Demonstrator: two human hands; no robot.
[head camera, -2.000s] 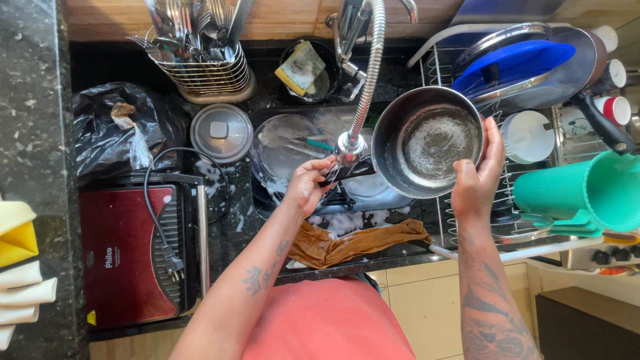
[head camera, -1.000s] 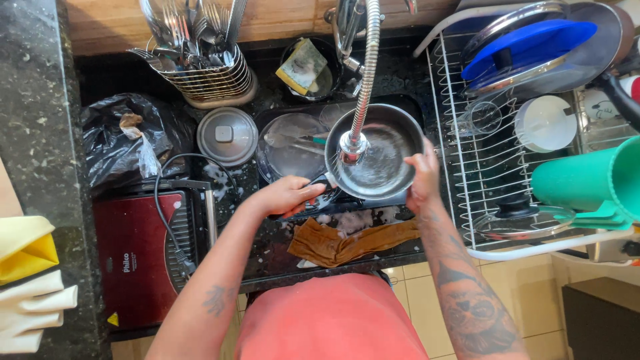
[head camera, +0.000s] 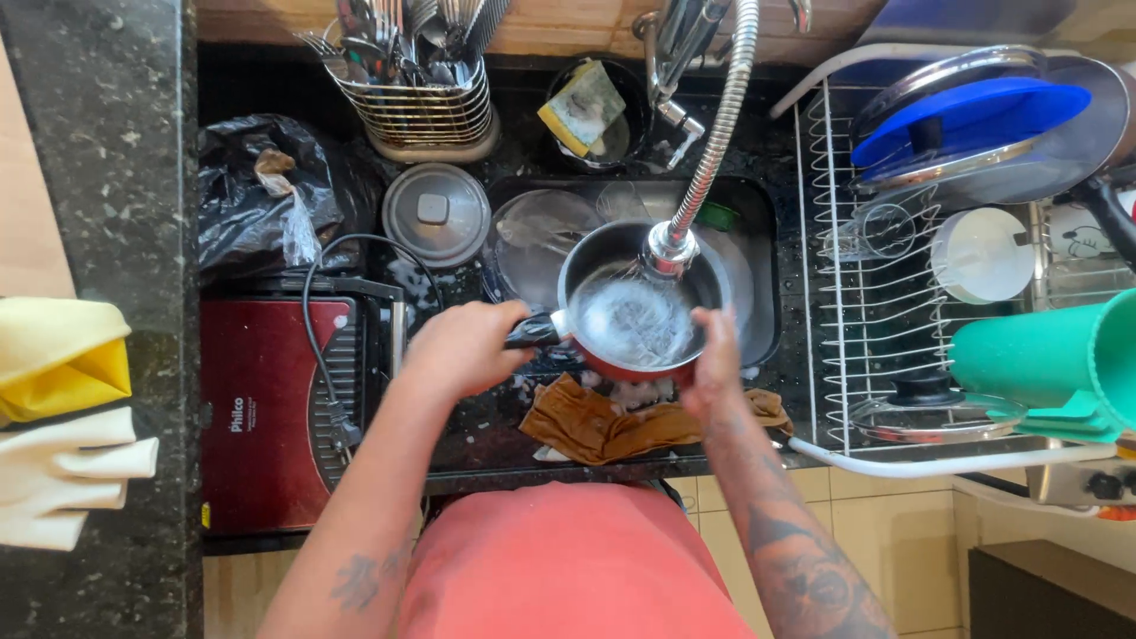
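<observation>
A red saucepan (head camera: 621, 333) with a dark inside is over the black sink, under the tap's spray head (head camera: 669, 251); whitish, foamy water swirls in it. My left hand (head camera: 466, 348) is closed around its black handle (head camera: 532, 331). My right hand (head camera: 715, 359) grips the pan's right side, with the thumb by the rim and the fingers hidden beneath. Behind the pan, a clear lid or dish (head camera: 546, 232) lies in the sink (head camera: 765, 266). A wet brown cloth (head camera: 612, 426) lies along the front edge, below the pan.
The flexible metal hose (head camera: 723, 124) hangs over the sink. A white wire dish rack (head camera: 830, 266) at right bears lids, a pan and a green jug (head camera: 1029, 342). Left are a grey lid (head camera: 437, 216), a cutlery basket (head camera: 422, 111), a red grill (head camera: 257, 417) and a black bag (head camera: 257, 213). A sponge (head camera: 582, 106) sits behind.
The saucepan has moved left from beside the rack to under the spray head. My left hand has gone from the spray head to the handle. Foamy water now shows in the pan.
</observation>
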